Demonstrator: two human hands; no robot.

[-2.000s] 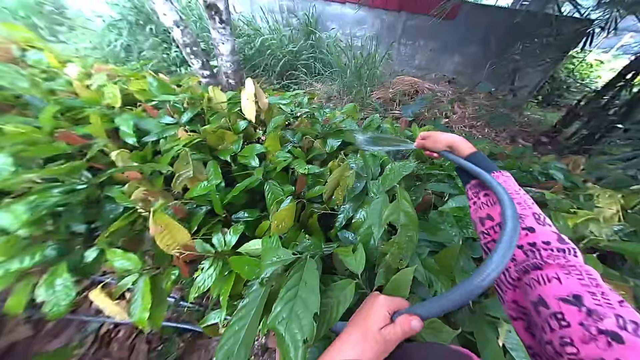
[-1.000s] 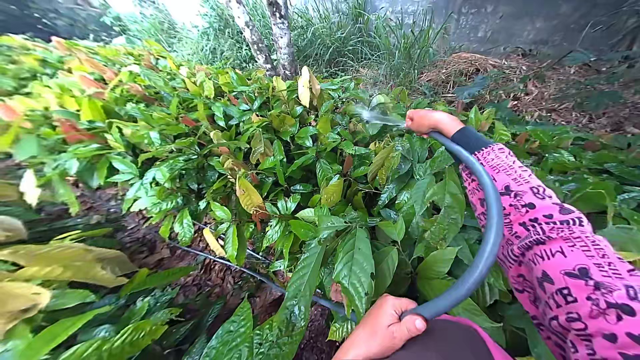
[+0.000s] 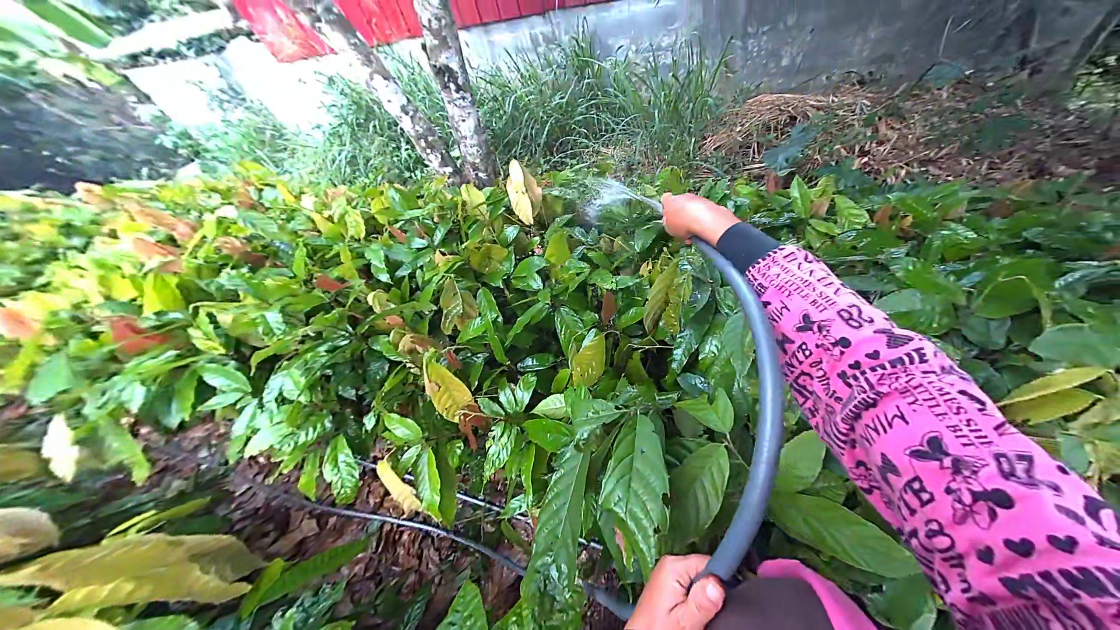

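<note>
A grey rubber hose (image 3: 763,394) curves up from the bottom centre to the upper right of the middle. My right hand (image 3: 697,217), in a pink printed sleeve, is closed around its outlet end, the fingers hiding the tip. A fan of water (image 3: 612,199) sprays leftward from there over the leafy plants (image 3: 516,324), whose leaves look wet. Near the bottom edge my left hand (image 3: 675,595) grips a lower part of the same hose, its thumb on top.
Two pale tree trunks (image 3: 457,87) rise behind the plants, before tall grass and a grey wall (image 3: 840,44). Dry straw (image 3: 779,114) lies at the back right. A thin dark stretch of hose (image 3: 420,525) runs over leaf litter at lower left.
The view has shifted since two seconds ago. Both hands stay on the hose, and water keeps spraying from its end.
</note>
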